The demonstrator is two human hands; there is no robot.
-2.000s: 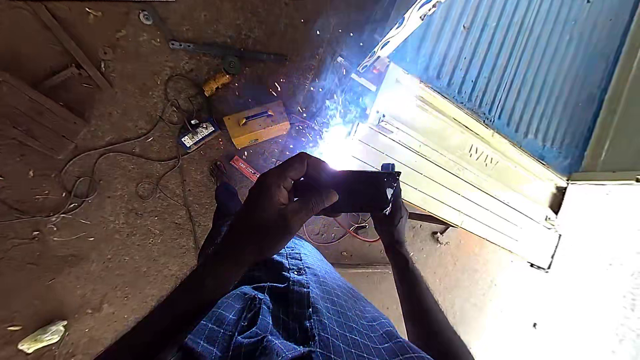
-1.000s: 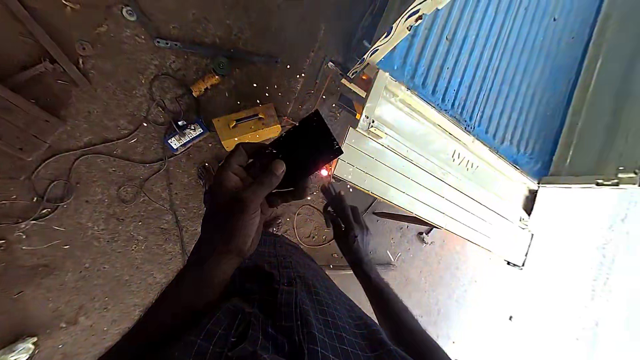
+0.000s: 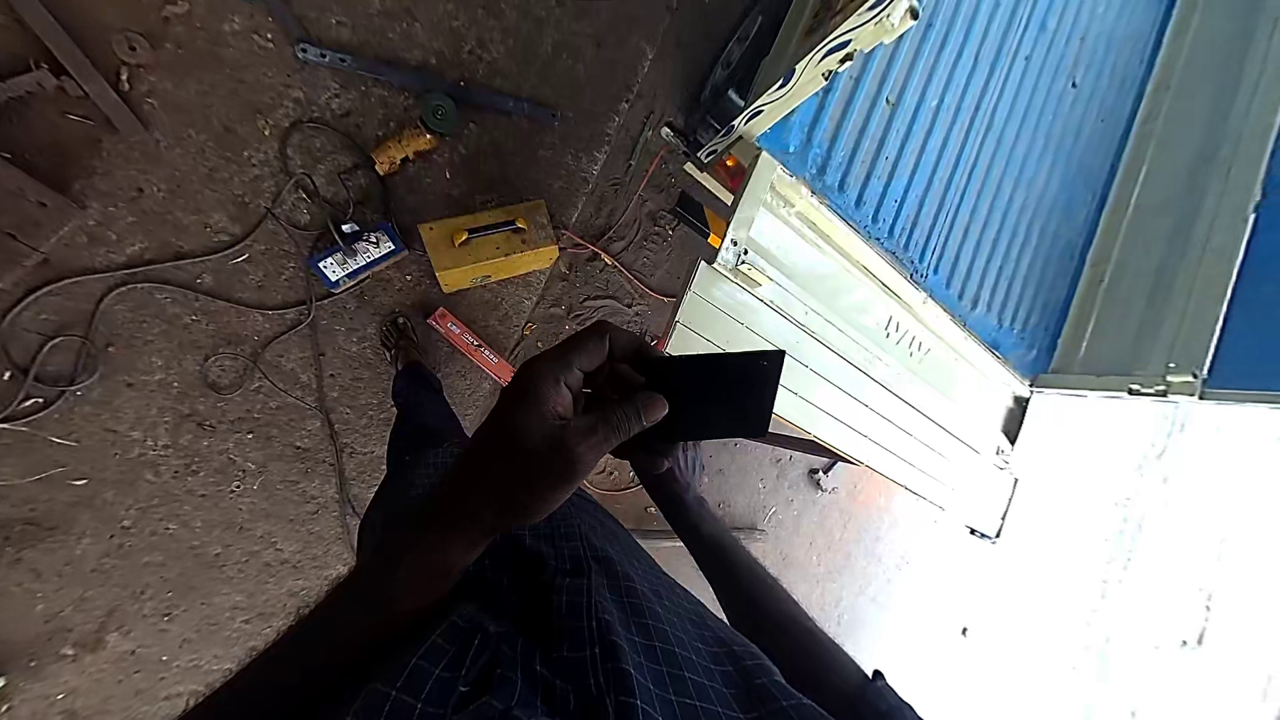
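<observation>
My left hand pinches a dark rectangular welding glass between thumb and fingers, in the middle of the view. Behind and below that glass is my right hand, mostly hidden, so what it holds does not show. Past the glass, to the right, lies the cream slatted metal panel of a vehicle-like body, beside a blue corrugated metal sheet. A red electrode box rests on the ground left of my hands.
A yellow metal case with a handle stands on the dirt floor. Near it are a blue socket strip, a yellow angle grinder, looping cables and a flat metal bar. My sandalled foot is by the electrode box.
The bright welding arc and sparks of two seconds ago had shrunk to a small red glow a second ago; neither shows now. My right hand has moved behind the welding glass.
</observation>
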